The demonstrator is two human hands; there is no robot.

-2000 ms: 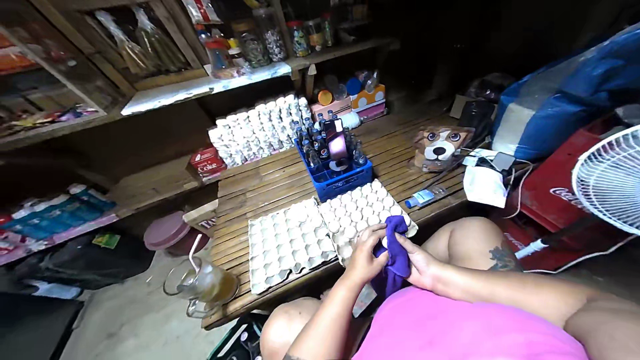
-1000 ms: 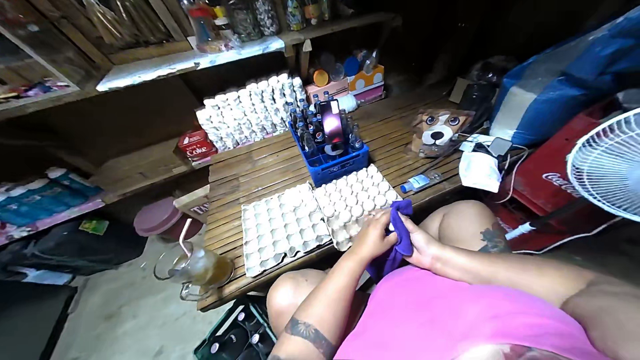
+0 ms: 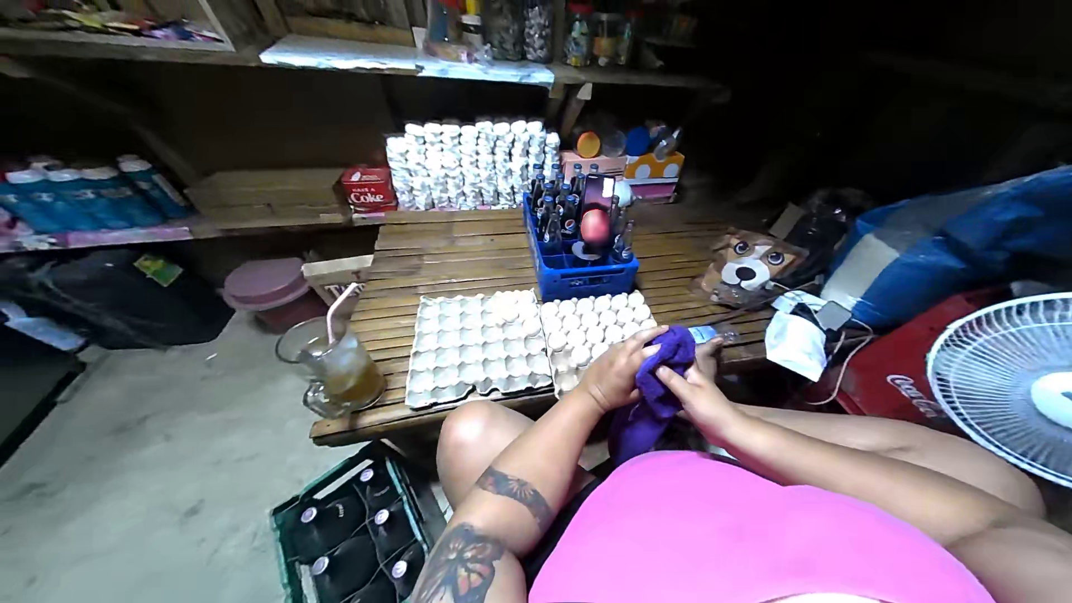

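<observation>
My left hand [image 3: 621, 368] and my right hand [image 3: 697, 387] both grip a bunched purple cloth [image 3: 662, 377], whose lower part hangs over my lap. Whether something is wrapped inside the cloth is hidden. Just beyond my left hand lies a carton egg tray filled with eggs [image 3: 593, 328], partly covered by that hand. Left of it, touching, is a second carton egg tray [image 3: 477, 352], mostly bare, with a few eggs near its far right part. A clear plastic bottle with a blue label [image 3: 708, 334] lies behind my right hand.
A blue crate [image 3: 586, 280] of glass bottles stands behind the trays, a phone [image 3: 596, 205] upright on it. A glass pitcher [image 3: 339, 373] with a straw sits at the slatted table's left corner. A dog-face bag [image 3: 745, 268], a fan [image 3: 1017, 385] and a green bottle crate [image 3: 289, 536] surround me.
Both hands still hold the purple cloth, with its folds and my fingers in a different arrangement. The trays and the blue crate have stayed in place. The view has shifted somewhat.
</observation>
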